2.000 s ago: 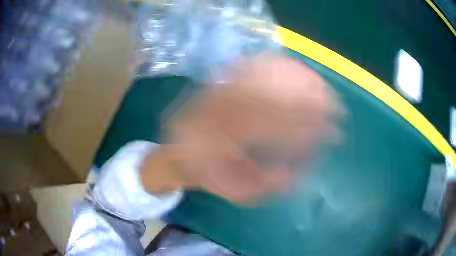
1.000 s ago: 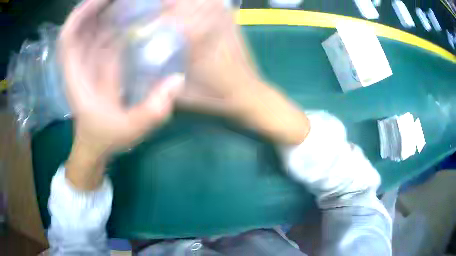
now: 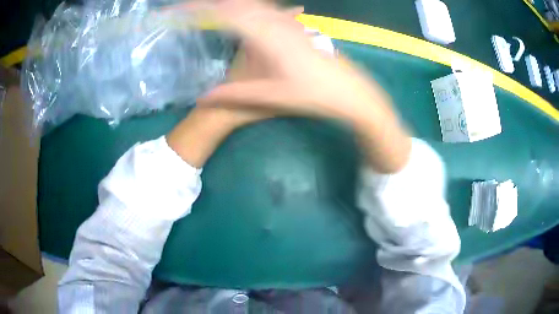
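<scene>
A pile of clear plastic bags [image 3: 132, 70] lies at the upper left. My right hand [image 3: 276, 73] is blurred and reaches left across my left hand [image 3: 236, 119], thumb and fingers apart, fingertips at the bags' right side. Nothing shows in it. My left hand is mostly hidden behind it. A small part of a white object [image 3: 322, 43] shows beyond the crossed hands, near what may be left fingertips; whether it is held cannot be told.
A small printed white box [image 3: 469, 107] stands at the right on the green bench [image 3: 263, 245]. A stack of leaflets [image 3: 492, 205] lies nearer. Beyond the yellow edge strip [image 3: 392, 46] lie a white unit [image 3: 435, 21] and several small white accessories [image 3: 502, 54]. Brown cardboard [image 3: 18, 184] is at left.
The hands, side by side around a blurred item a second ago, are now crossed, the right over the left. The view has shifted, showing more of the bag pile.
</scene>
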